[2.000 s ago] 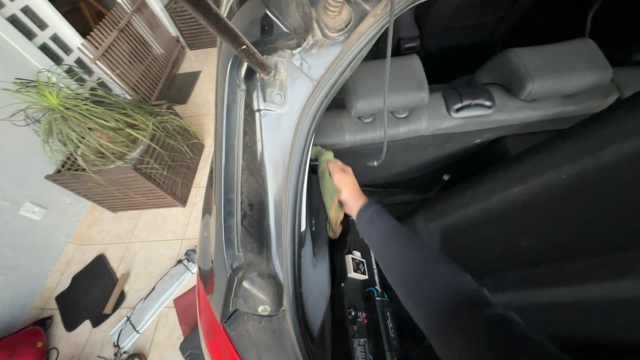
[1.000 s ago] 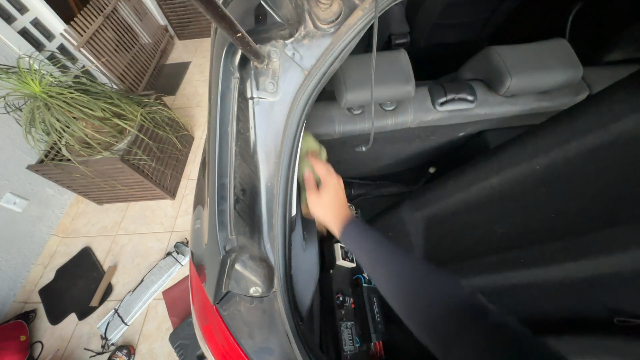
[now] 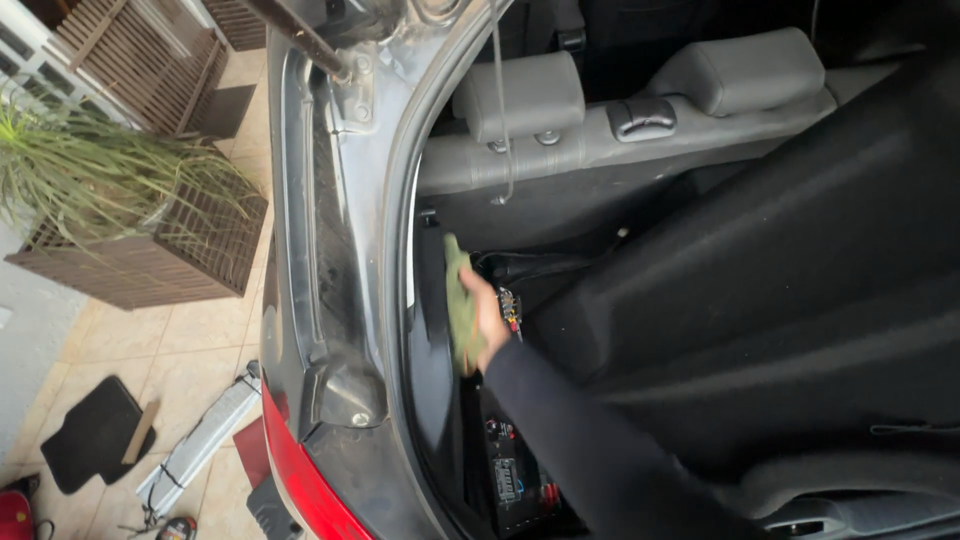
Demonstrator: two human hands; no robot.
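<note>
My right hand, in a dark long sleeve, holds a green cloth against the inner side of the car's luggage compartment. The cloth hangs over the dark side trim, just inside the rubber seal of the hatch opening. Its fingers are partly hidden by the cloth and blurred. Below and beside the wrist, electronic parts with wires show in the dark side recess. My left hand is out of view.
A black panel or liner slants across the right. Grey rear-seat headrests stand behind, with a thin cord hanging before them. A metal strut rises at the upper left. Outside are a slatted planter and a black mat.
My right hand has moved down from the rear-seat end of the side trim with the green cloth in it since one second ago. The view has shifted slightly.
</note>
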